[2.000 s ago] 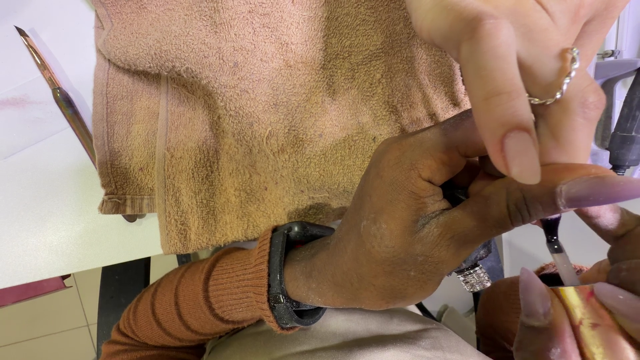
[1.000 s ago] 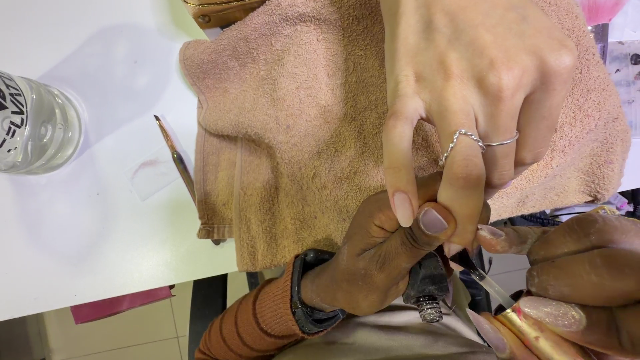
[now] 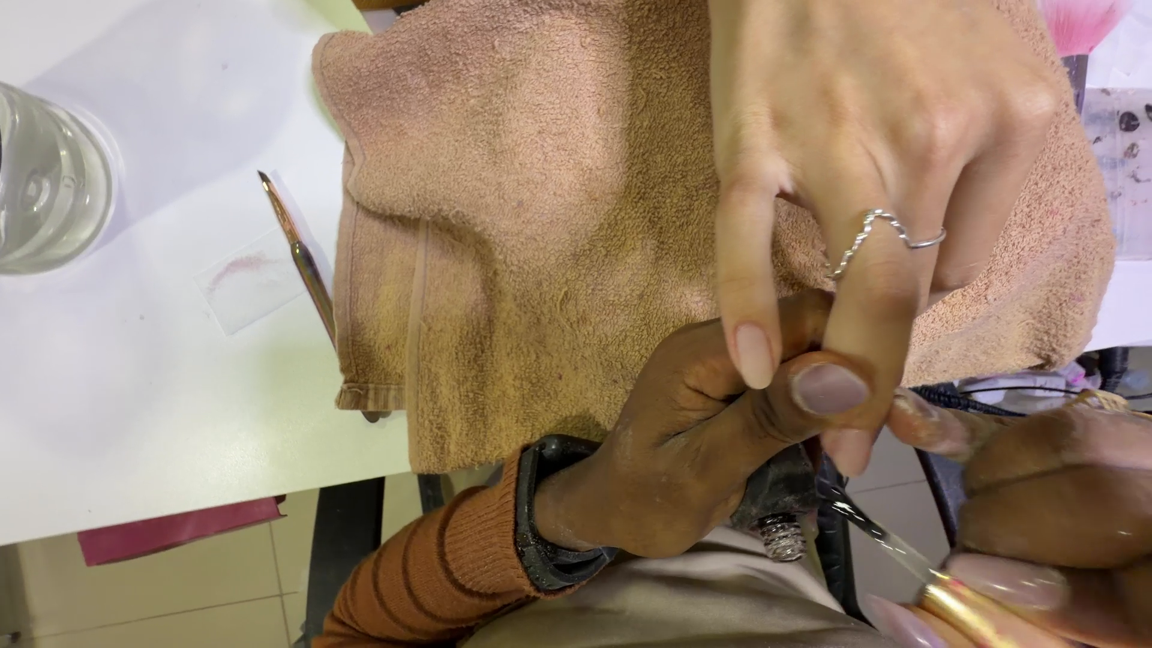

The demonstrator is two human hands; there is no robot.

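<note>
My left hand [image 3: 693,441], with a black watch at the wrist, grips a finger of another person's hand [image 3: 882,126] between thumb and fingers. That hand wears silver rings and hangs palm down. Under my left palm is a dark nail polish bottle [image 3: 783,495] with a bare threaded neck, partly hidden by the hand. On the right, my right hand [image 3: 1053,504] holds a nail polish brush [image 3: 886,540] by its gold handle. The brush slants up toward the gripped finger's nail [image 3: 848,450]; whether the bristles touch it, I cannot tell.
A brown towel [image 3: 540,207] covers part of the white table [image 3: 135,432]. A thin brush [image 3: 306,261] lies at its left edge beside a small clear sheet [image 3: 247,279]. A clear container [image 3: 49,180] stands far left. A pink-bristled brush [image 3: 1080,22] is at the upper right.
The view has shifted a lot, bringing the clear container in. The brush in my right hand slants more than two seconds ago. My left hand keeps its hold on the finger.
</note>
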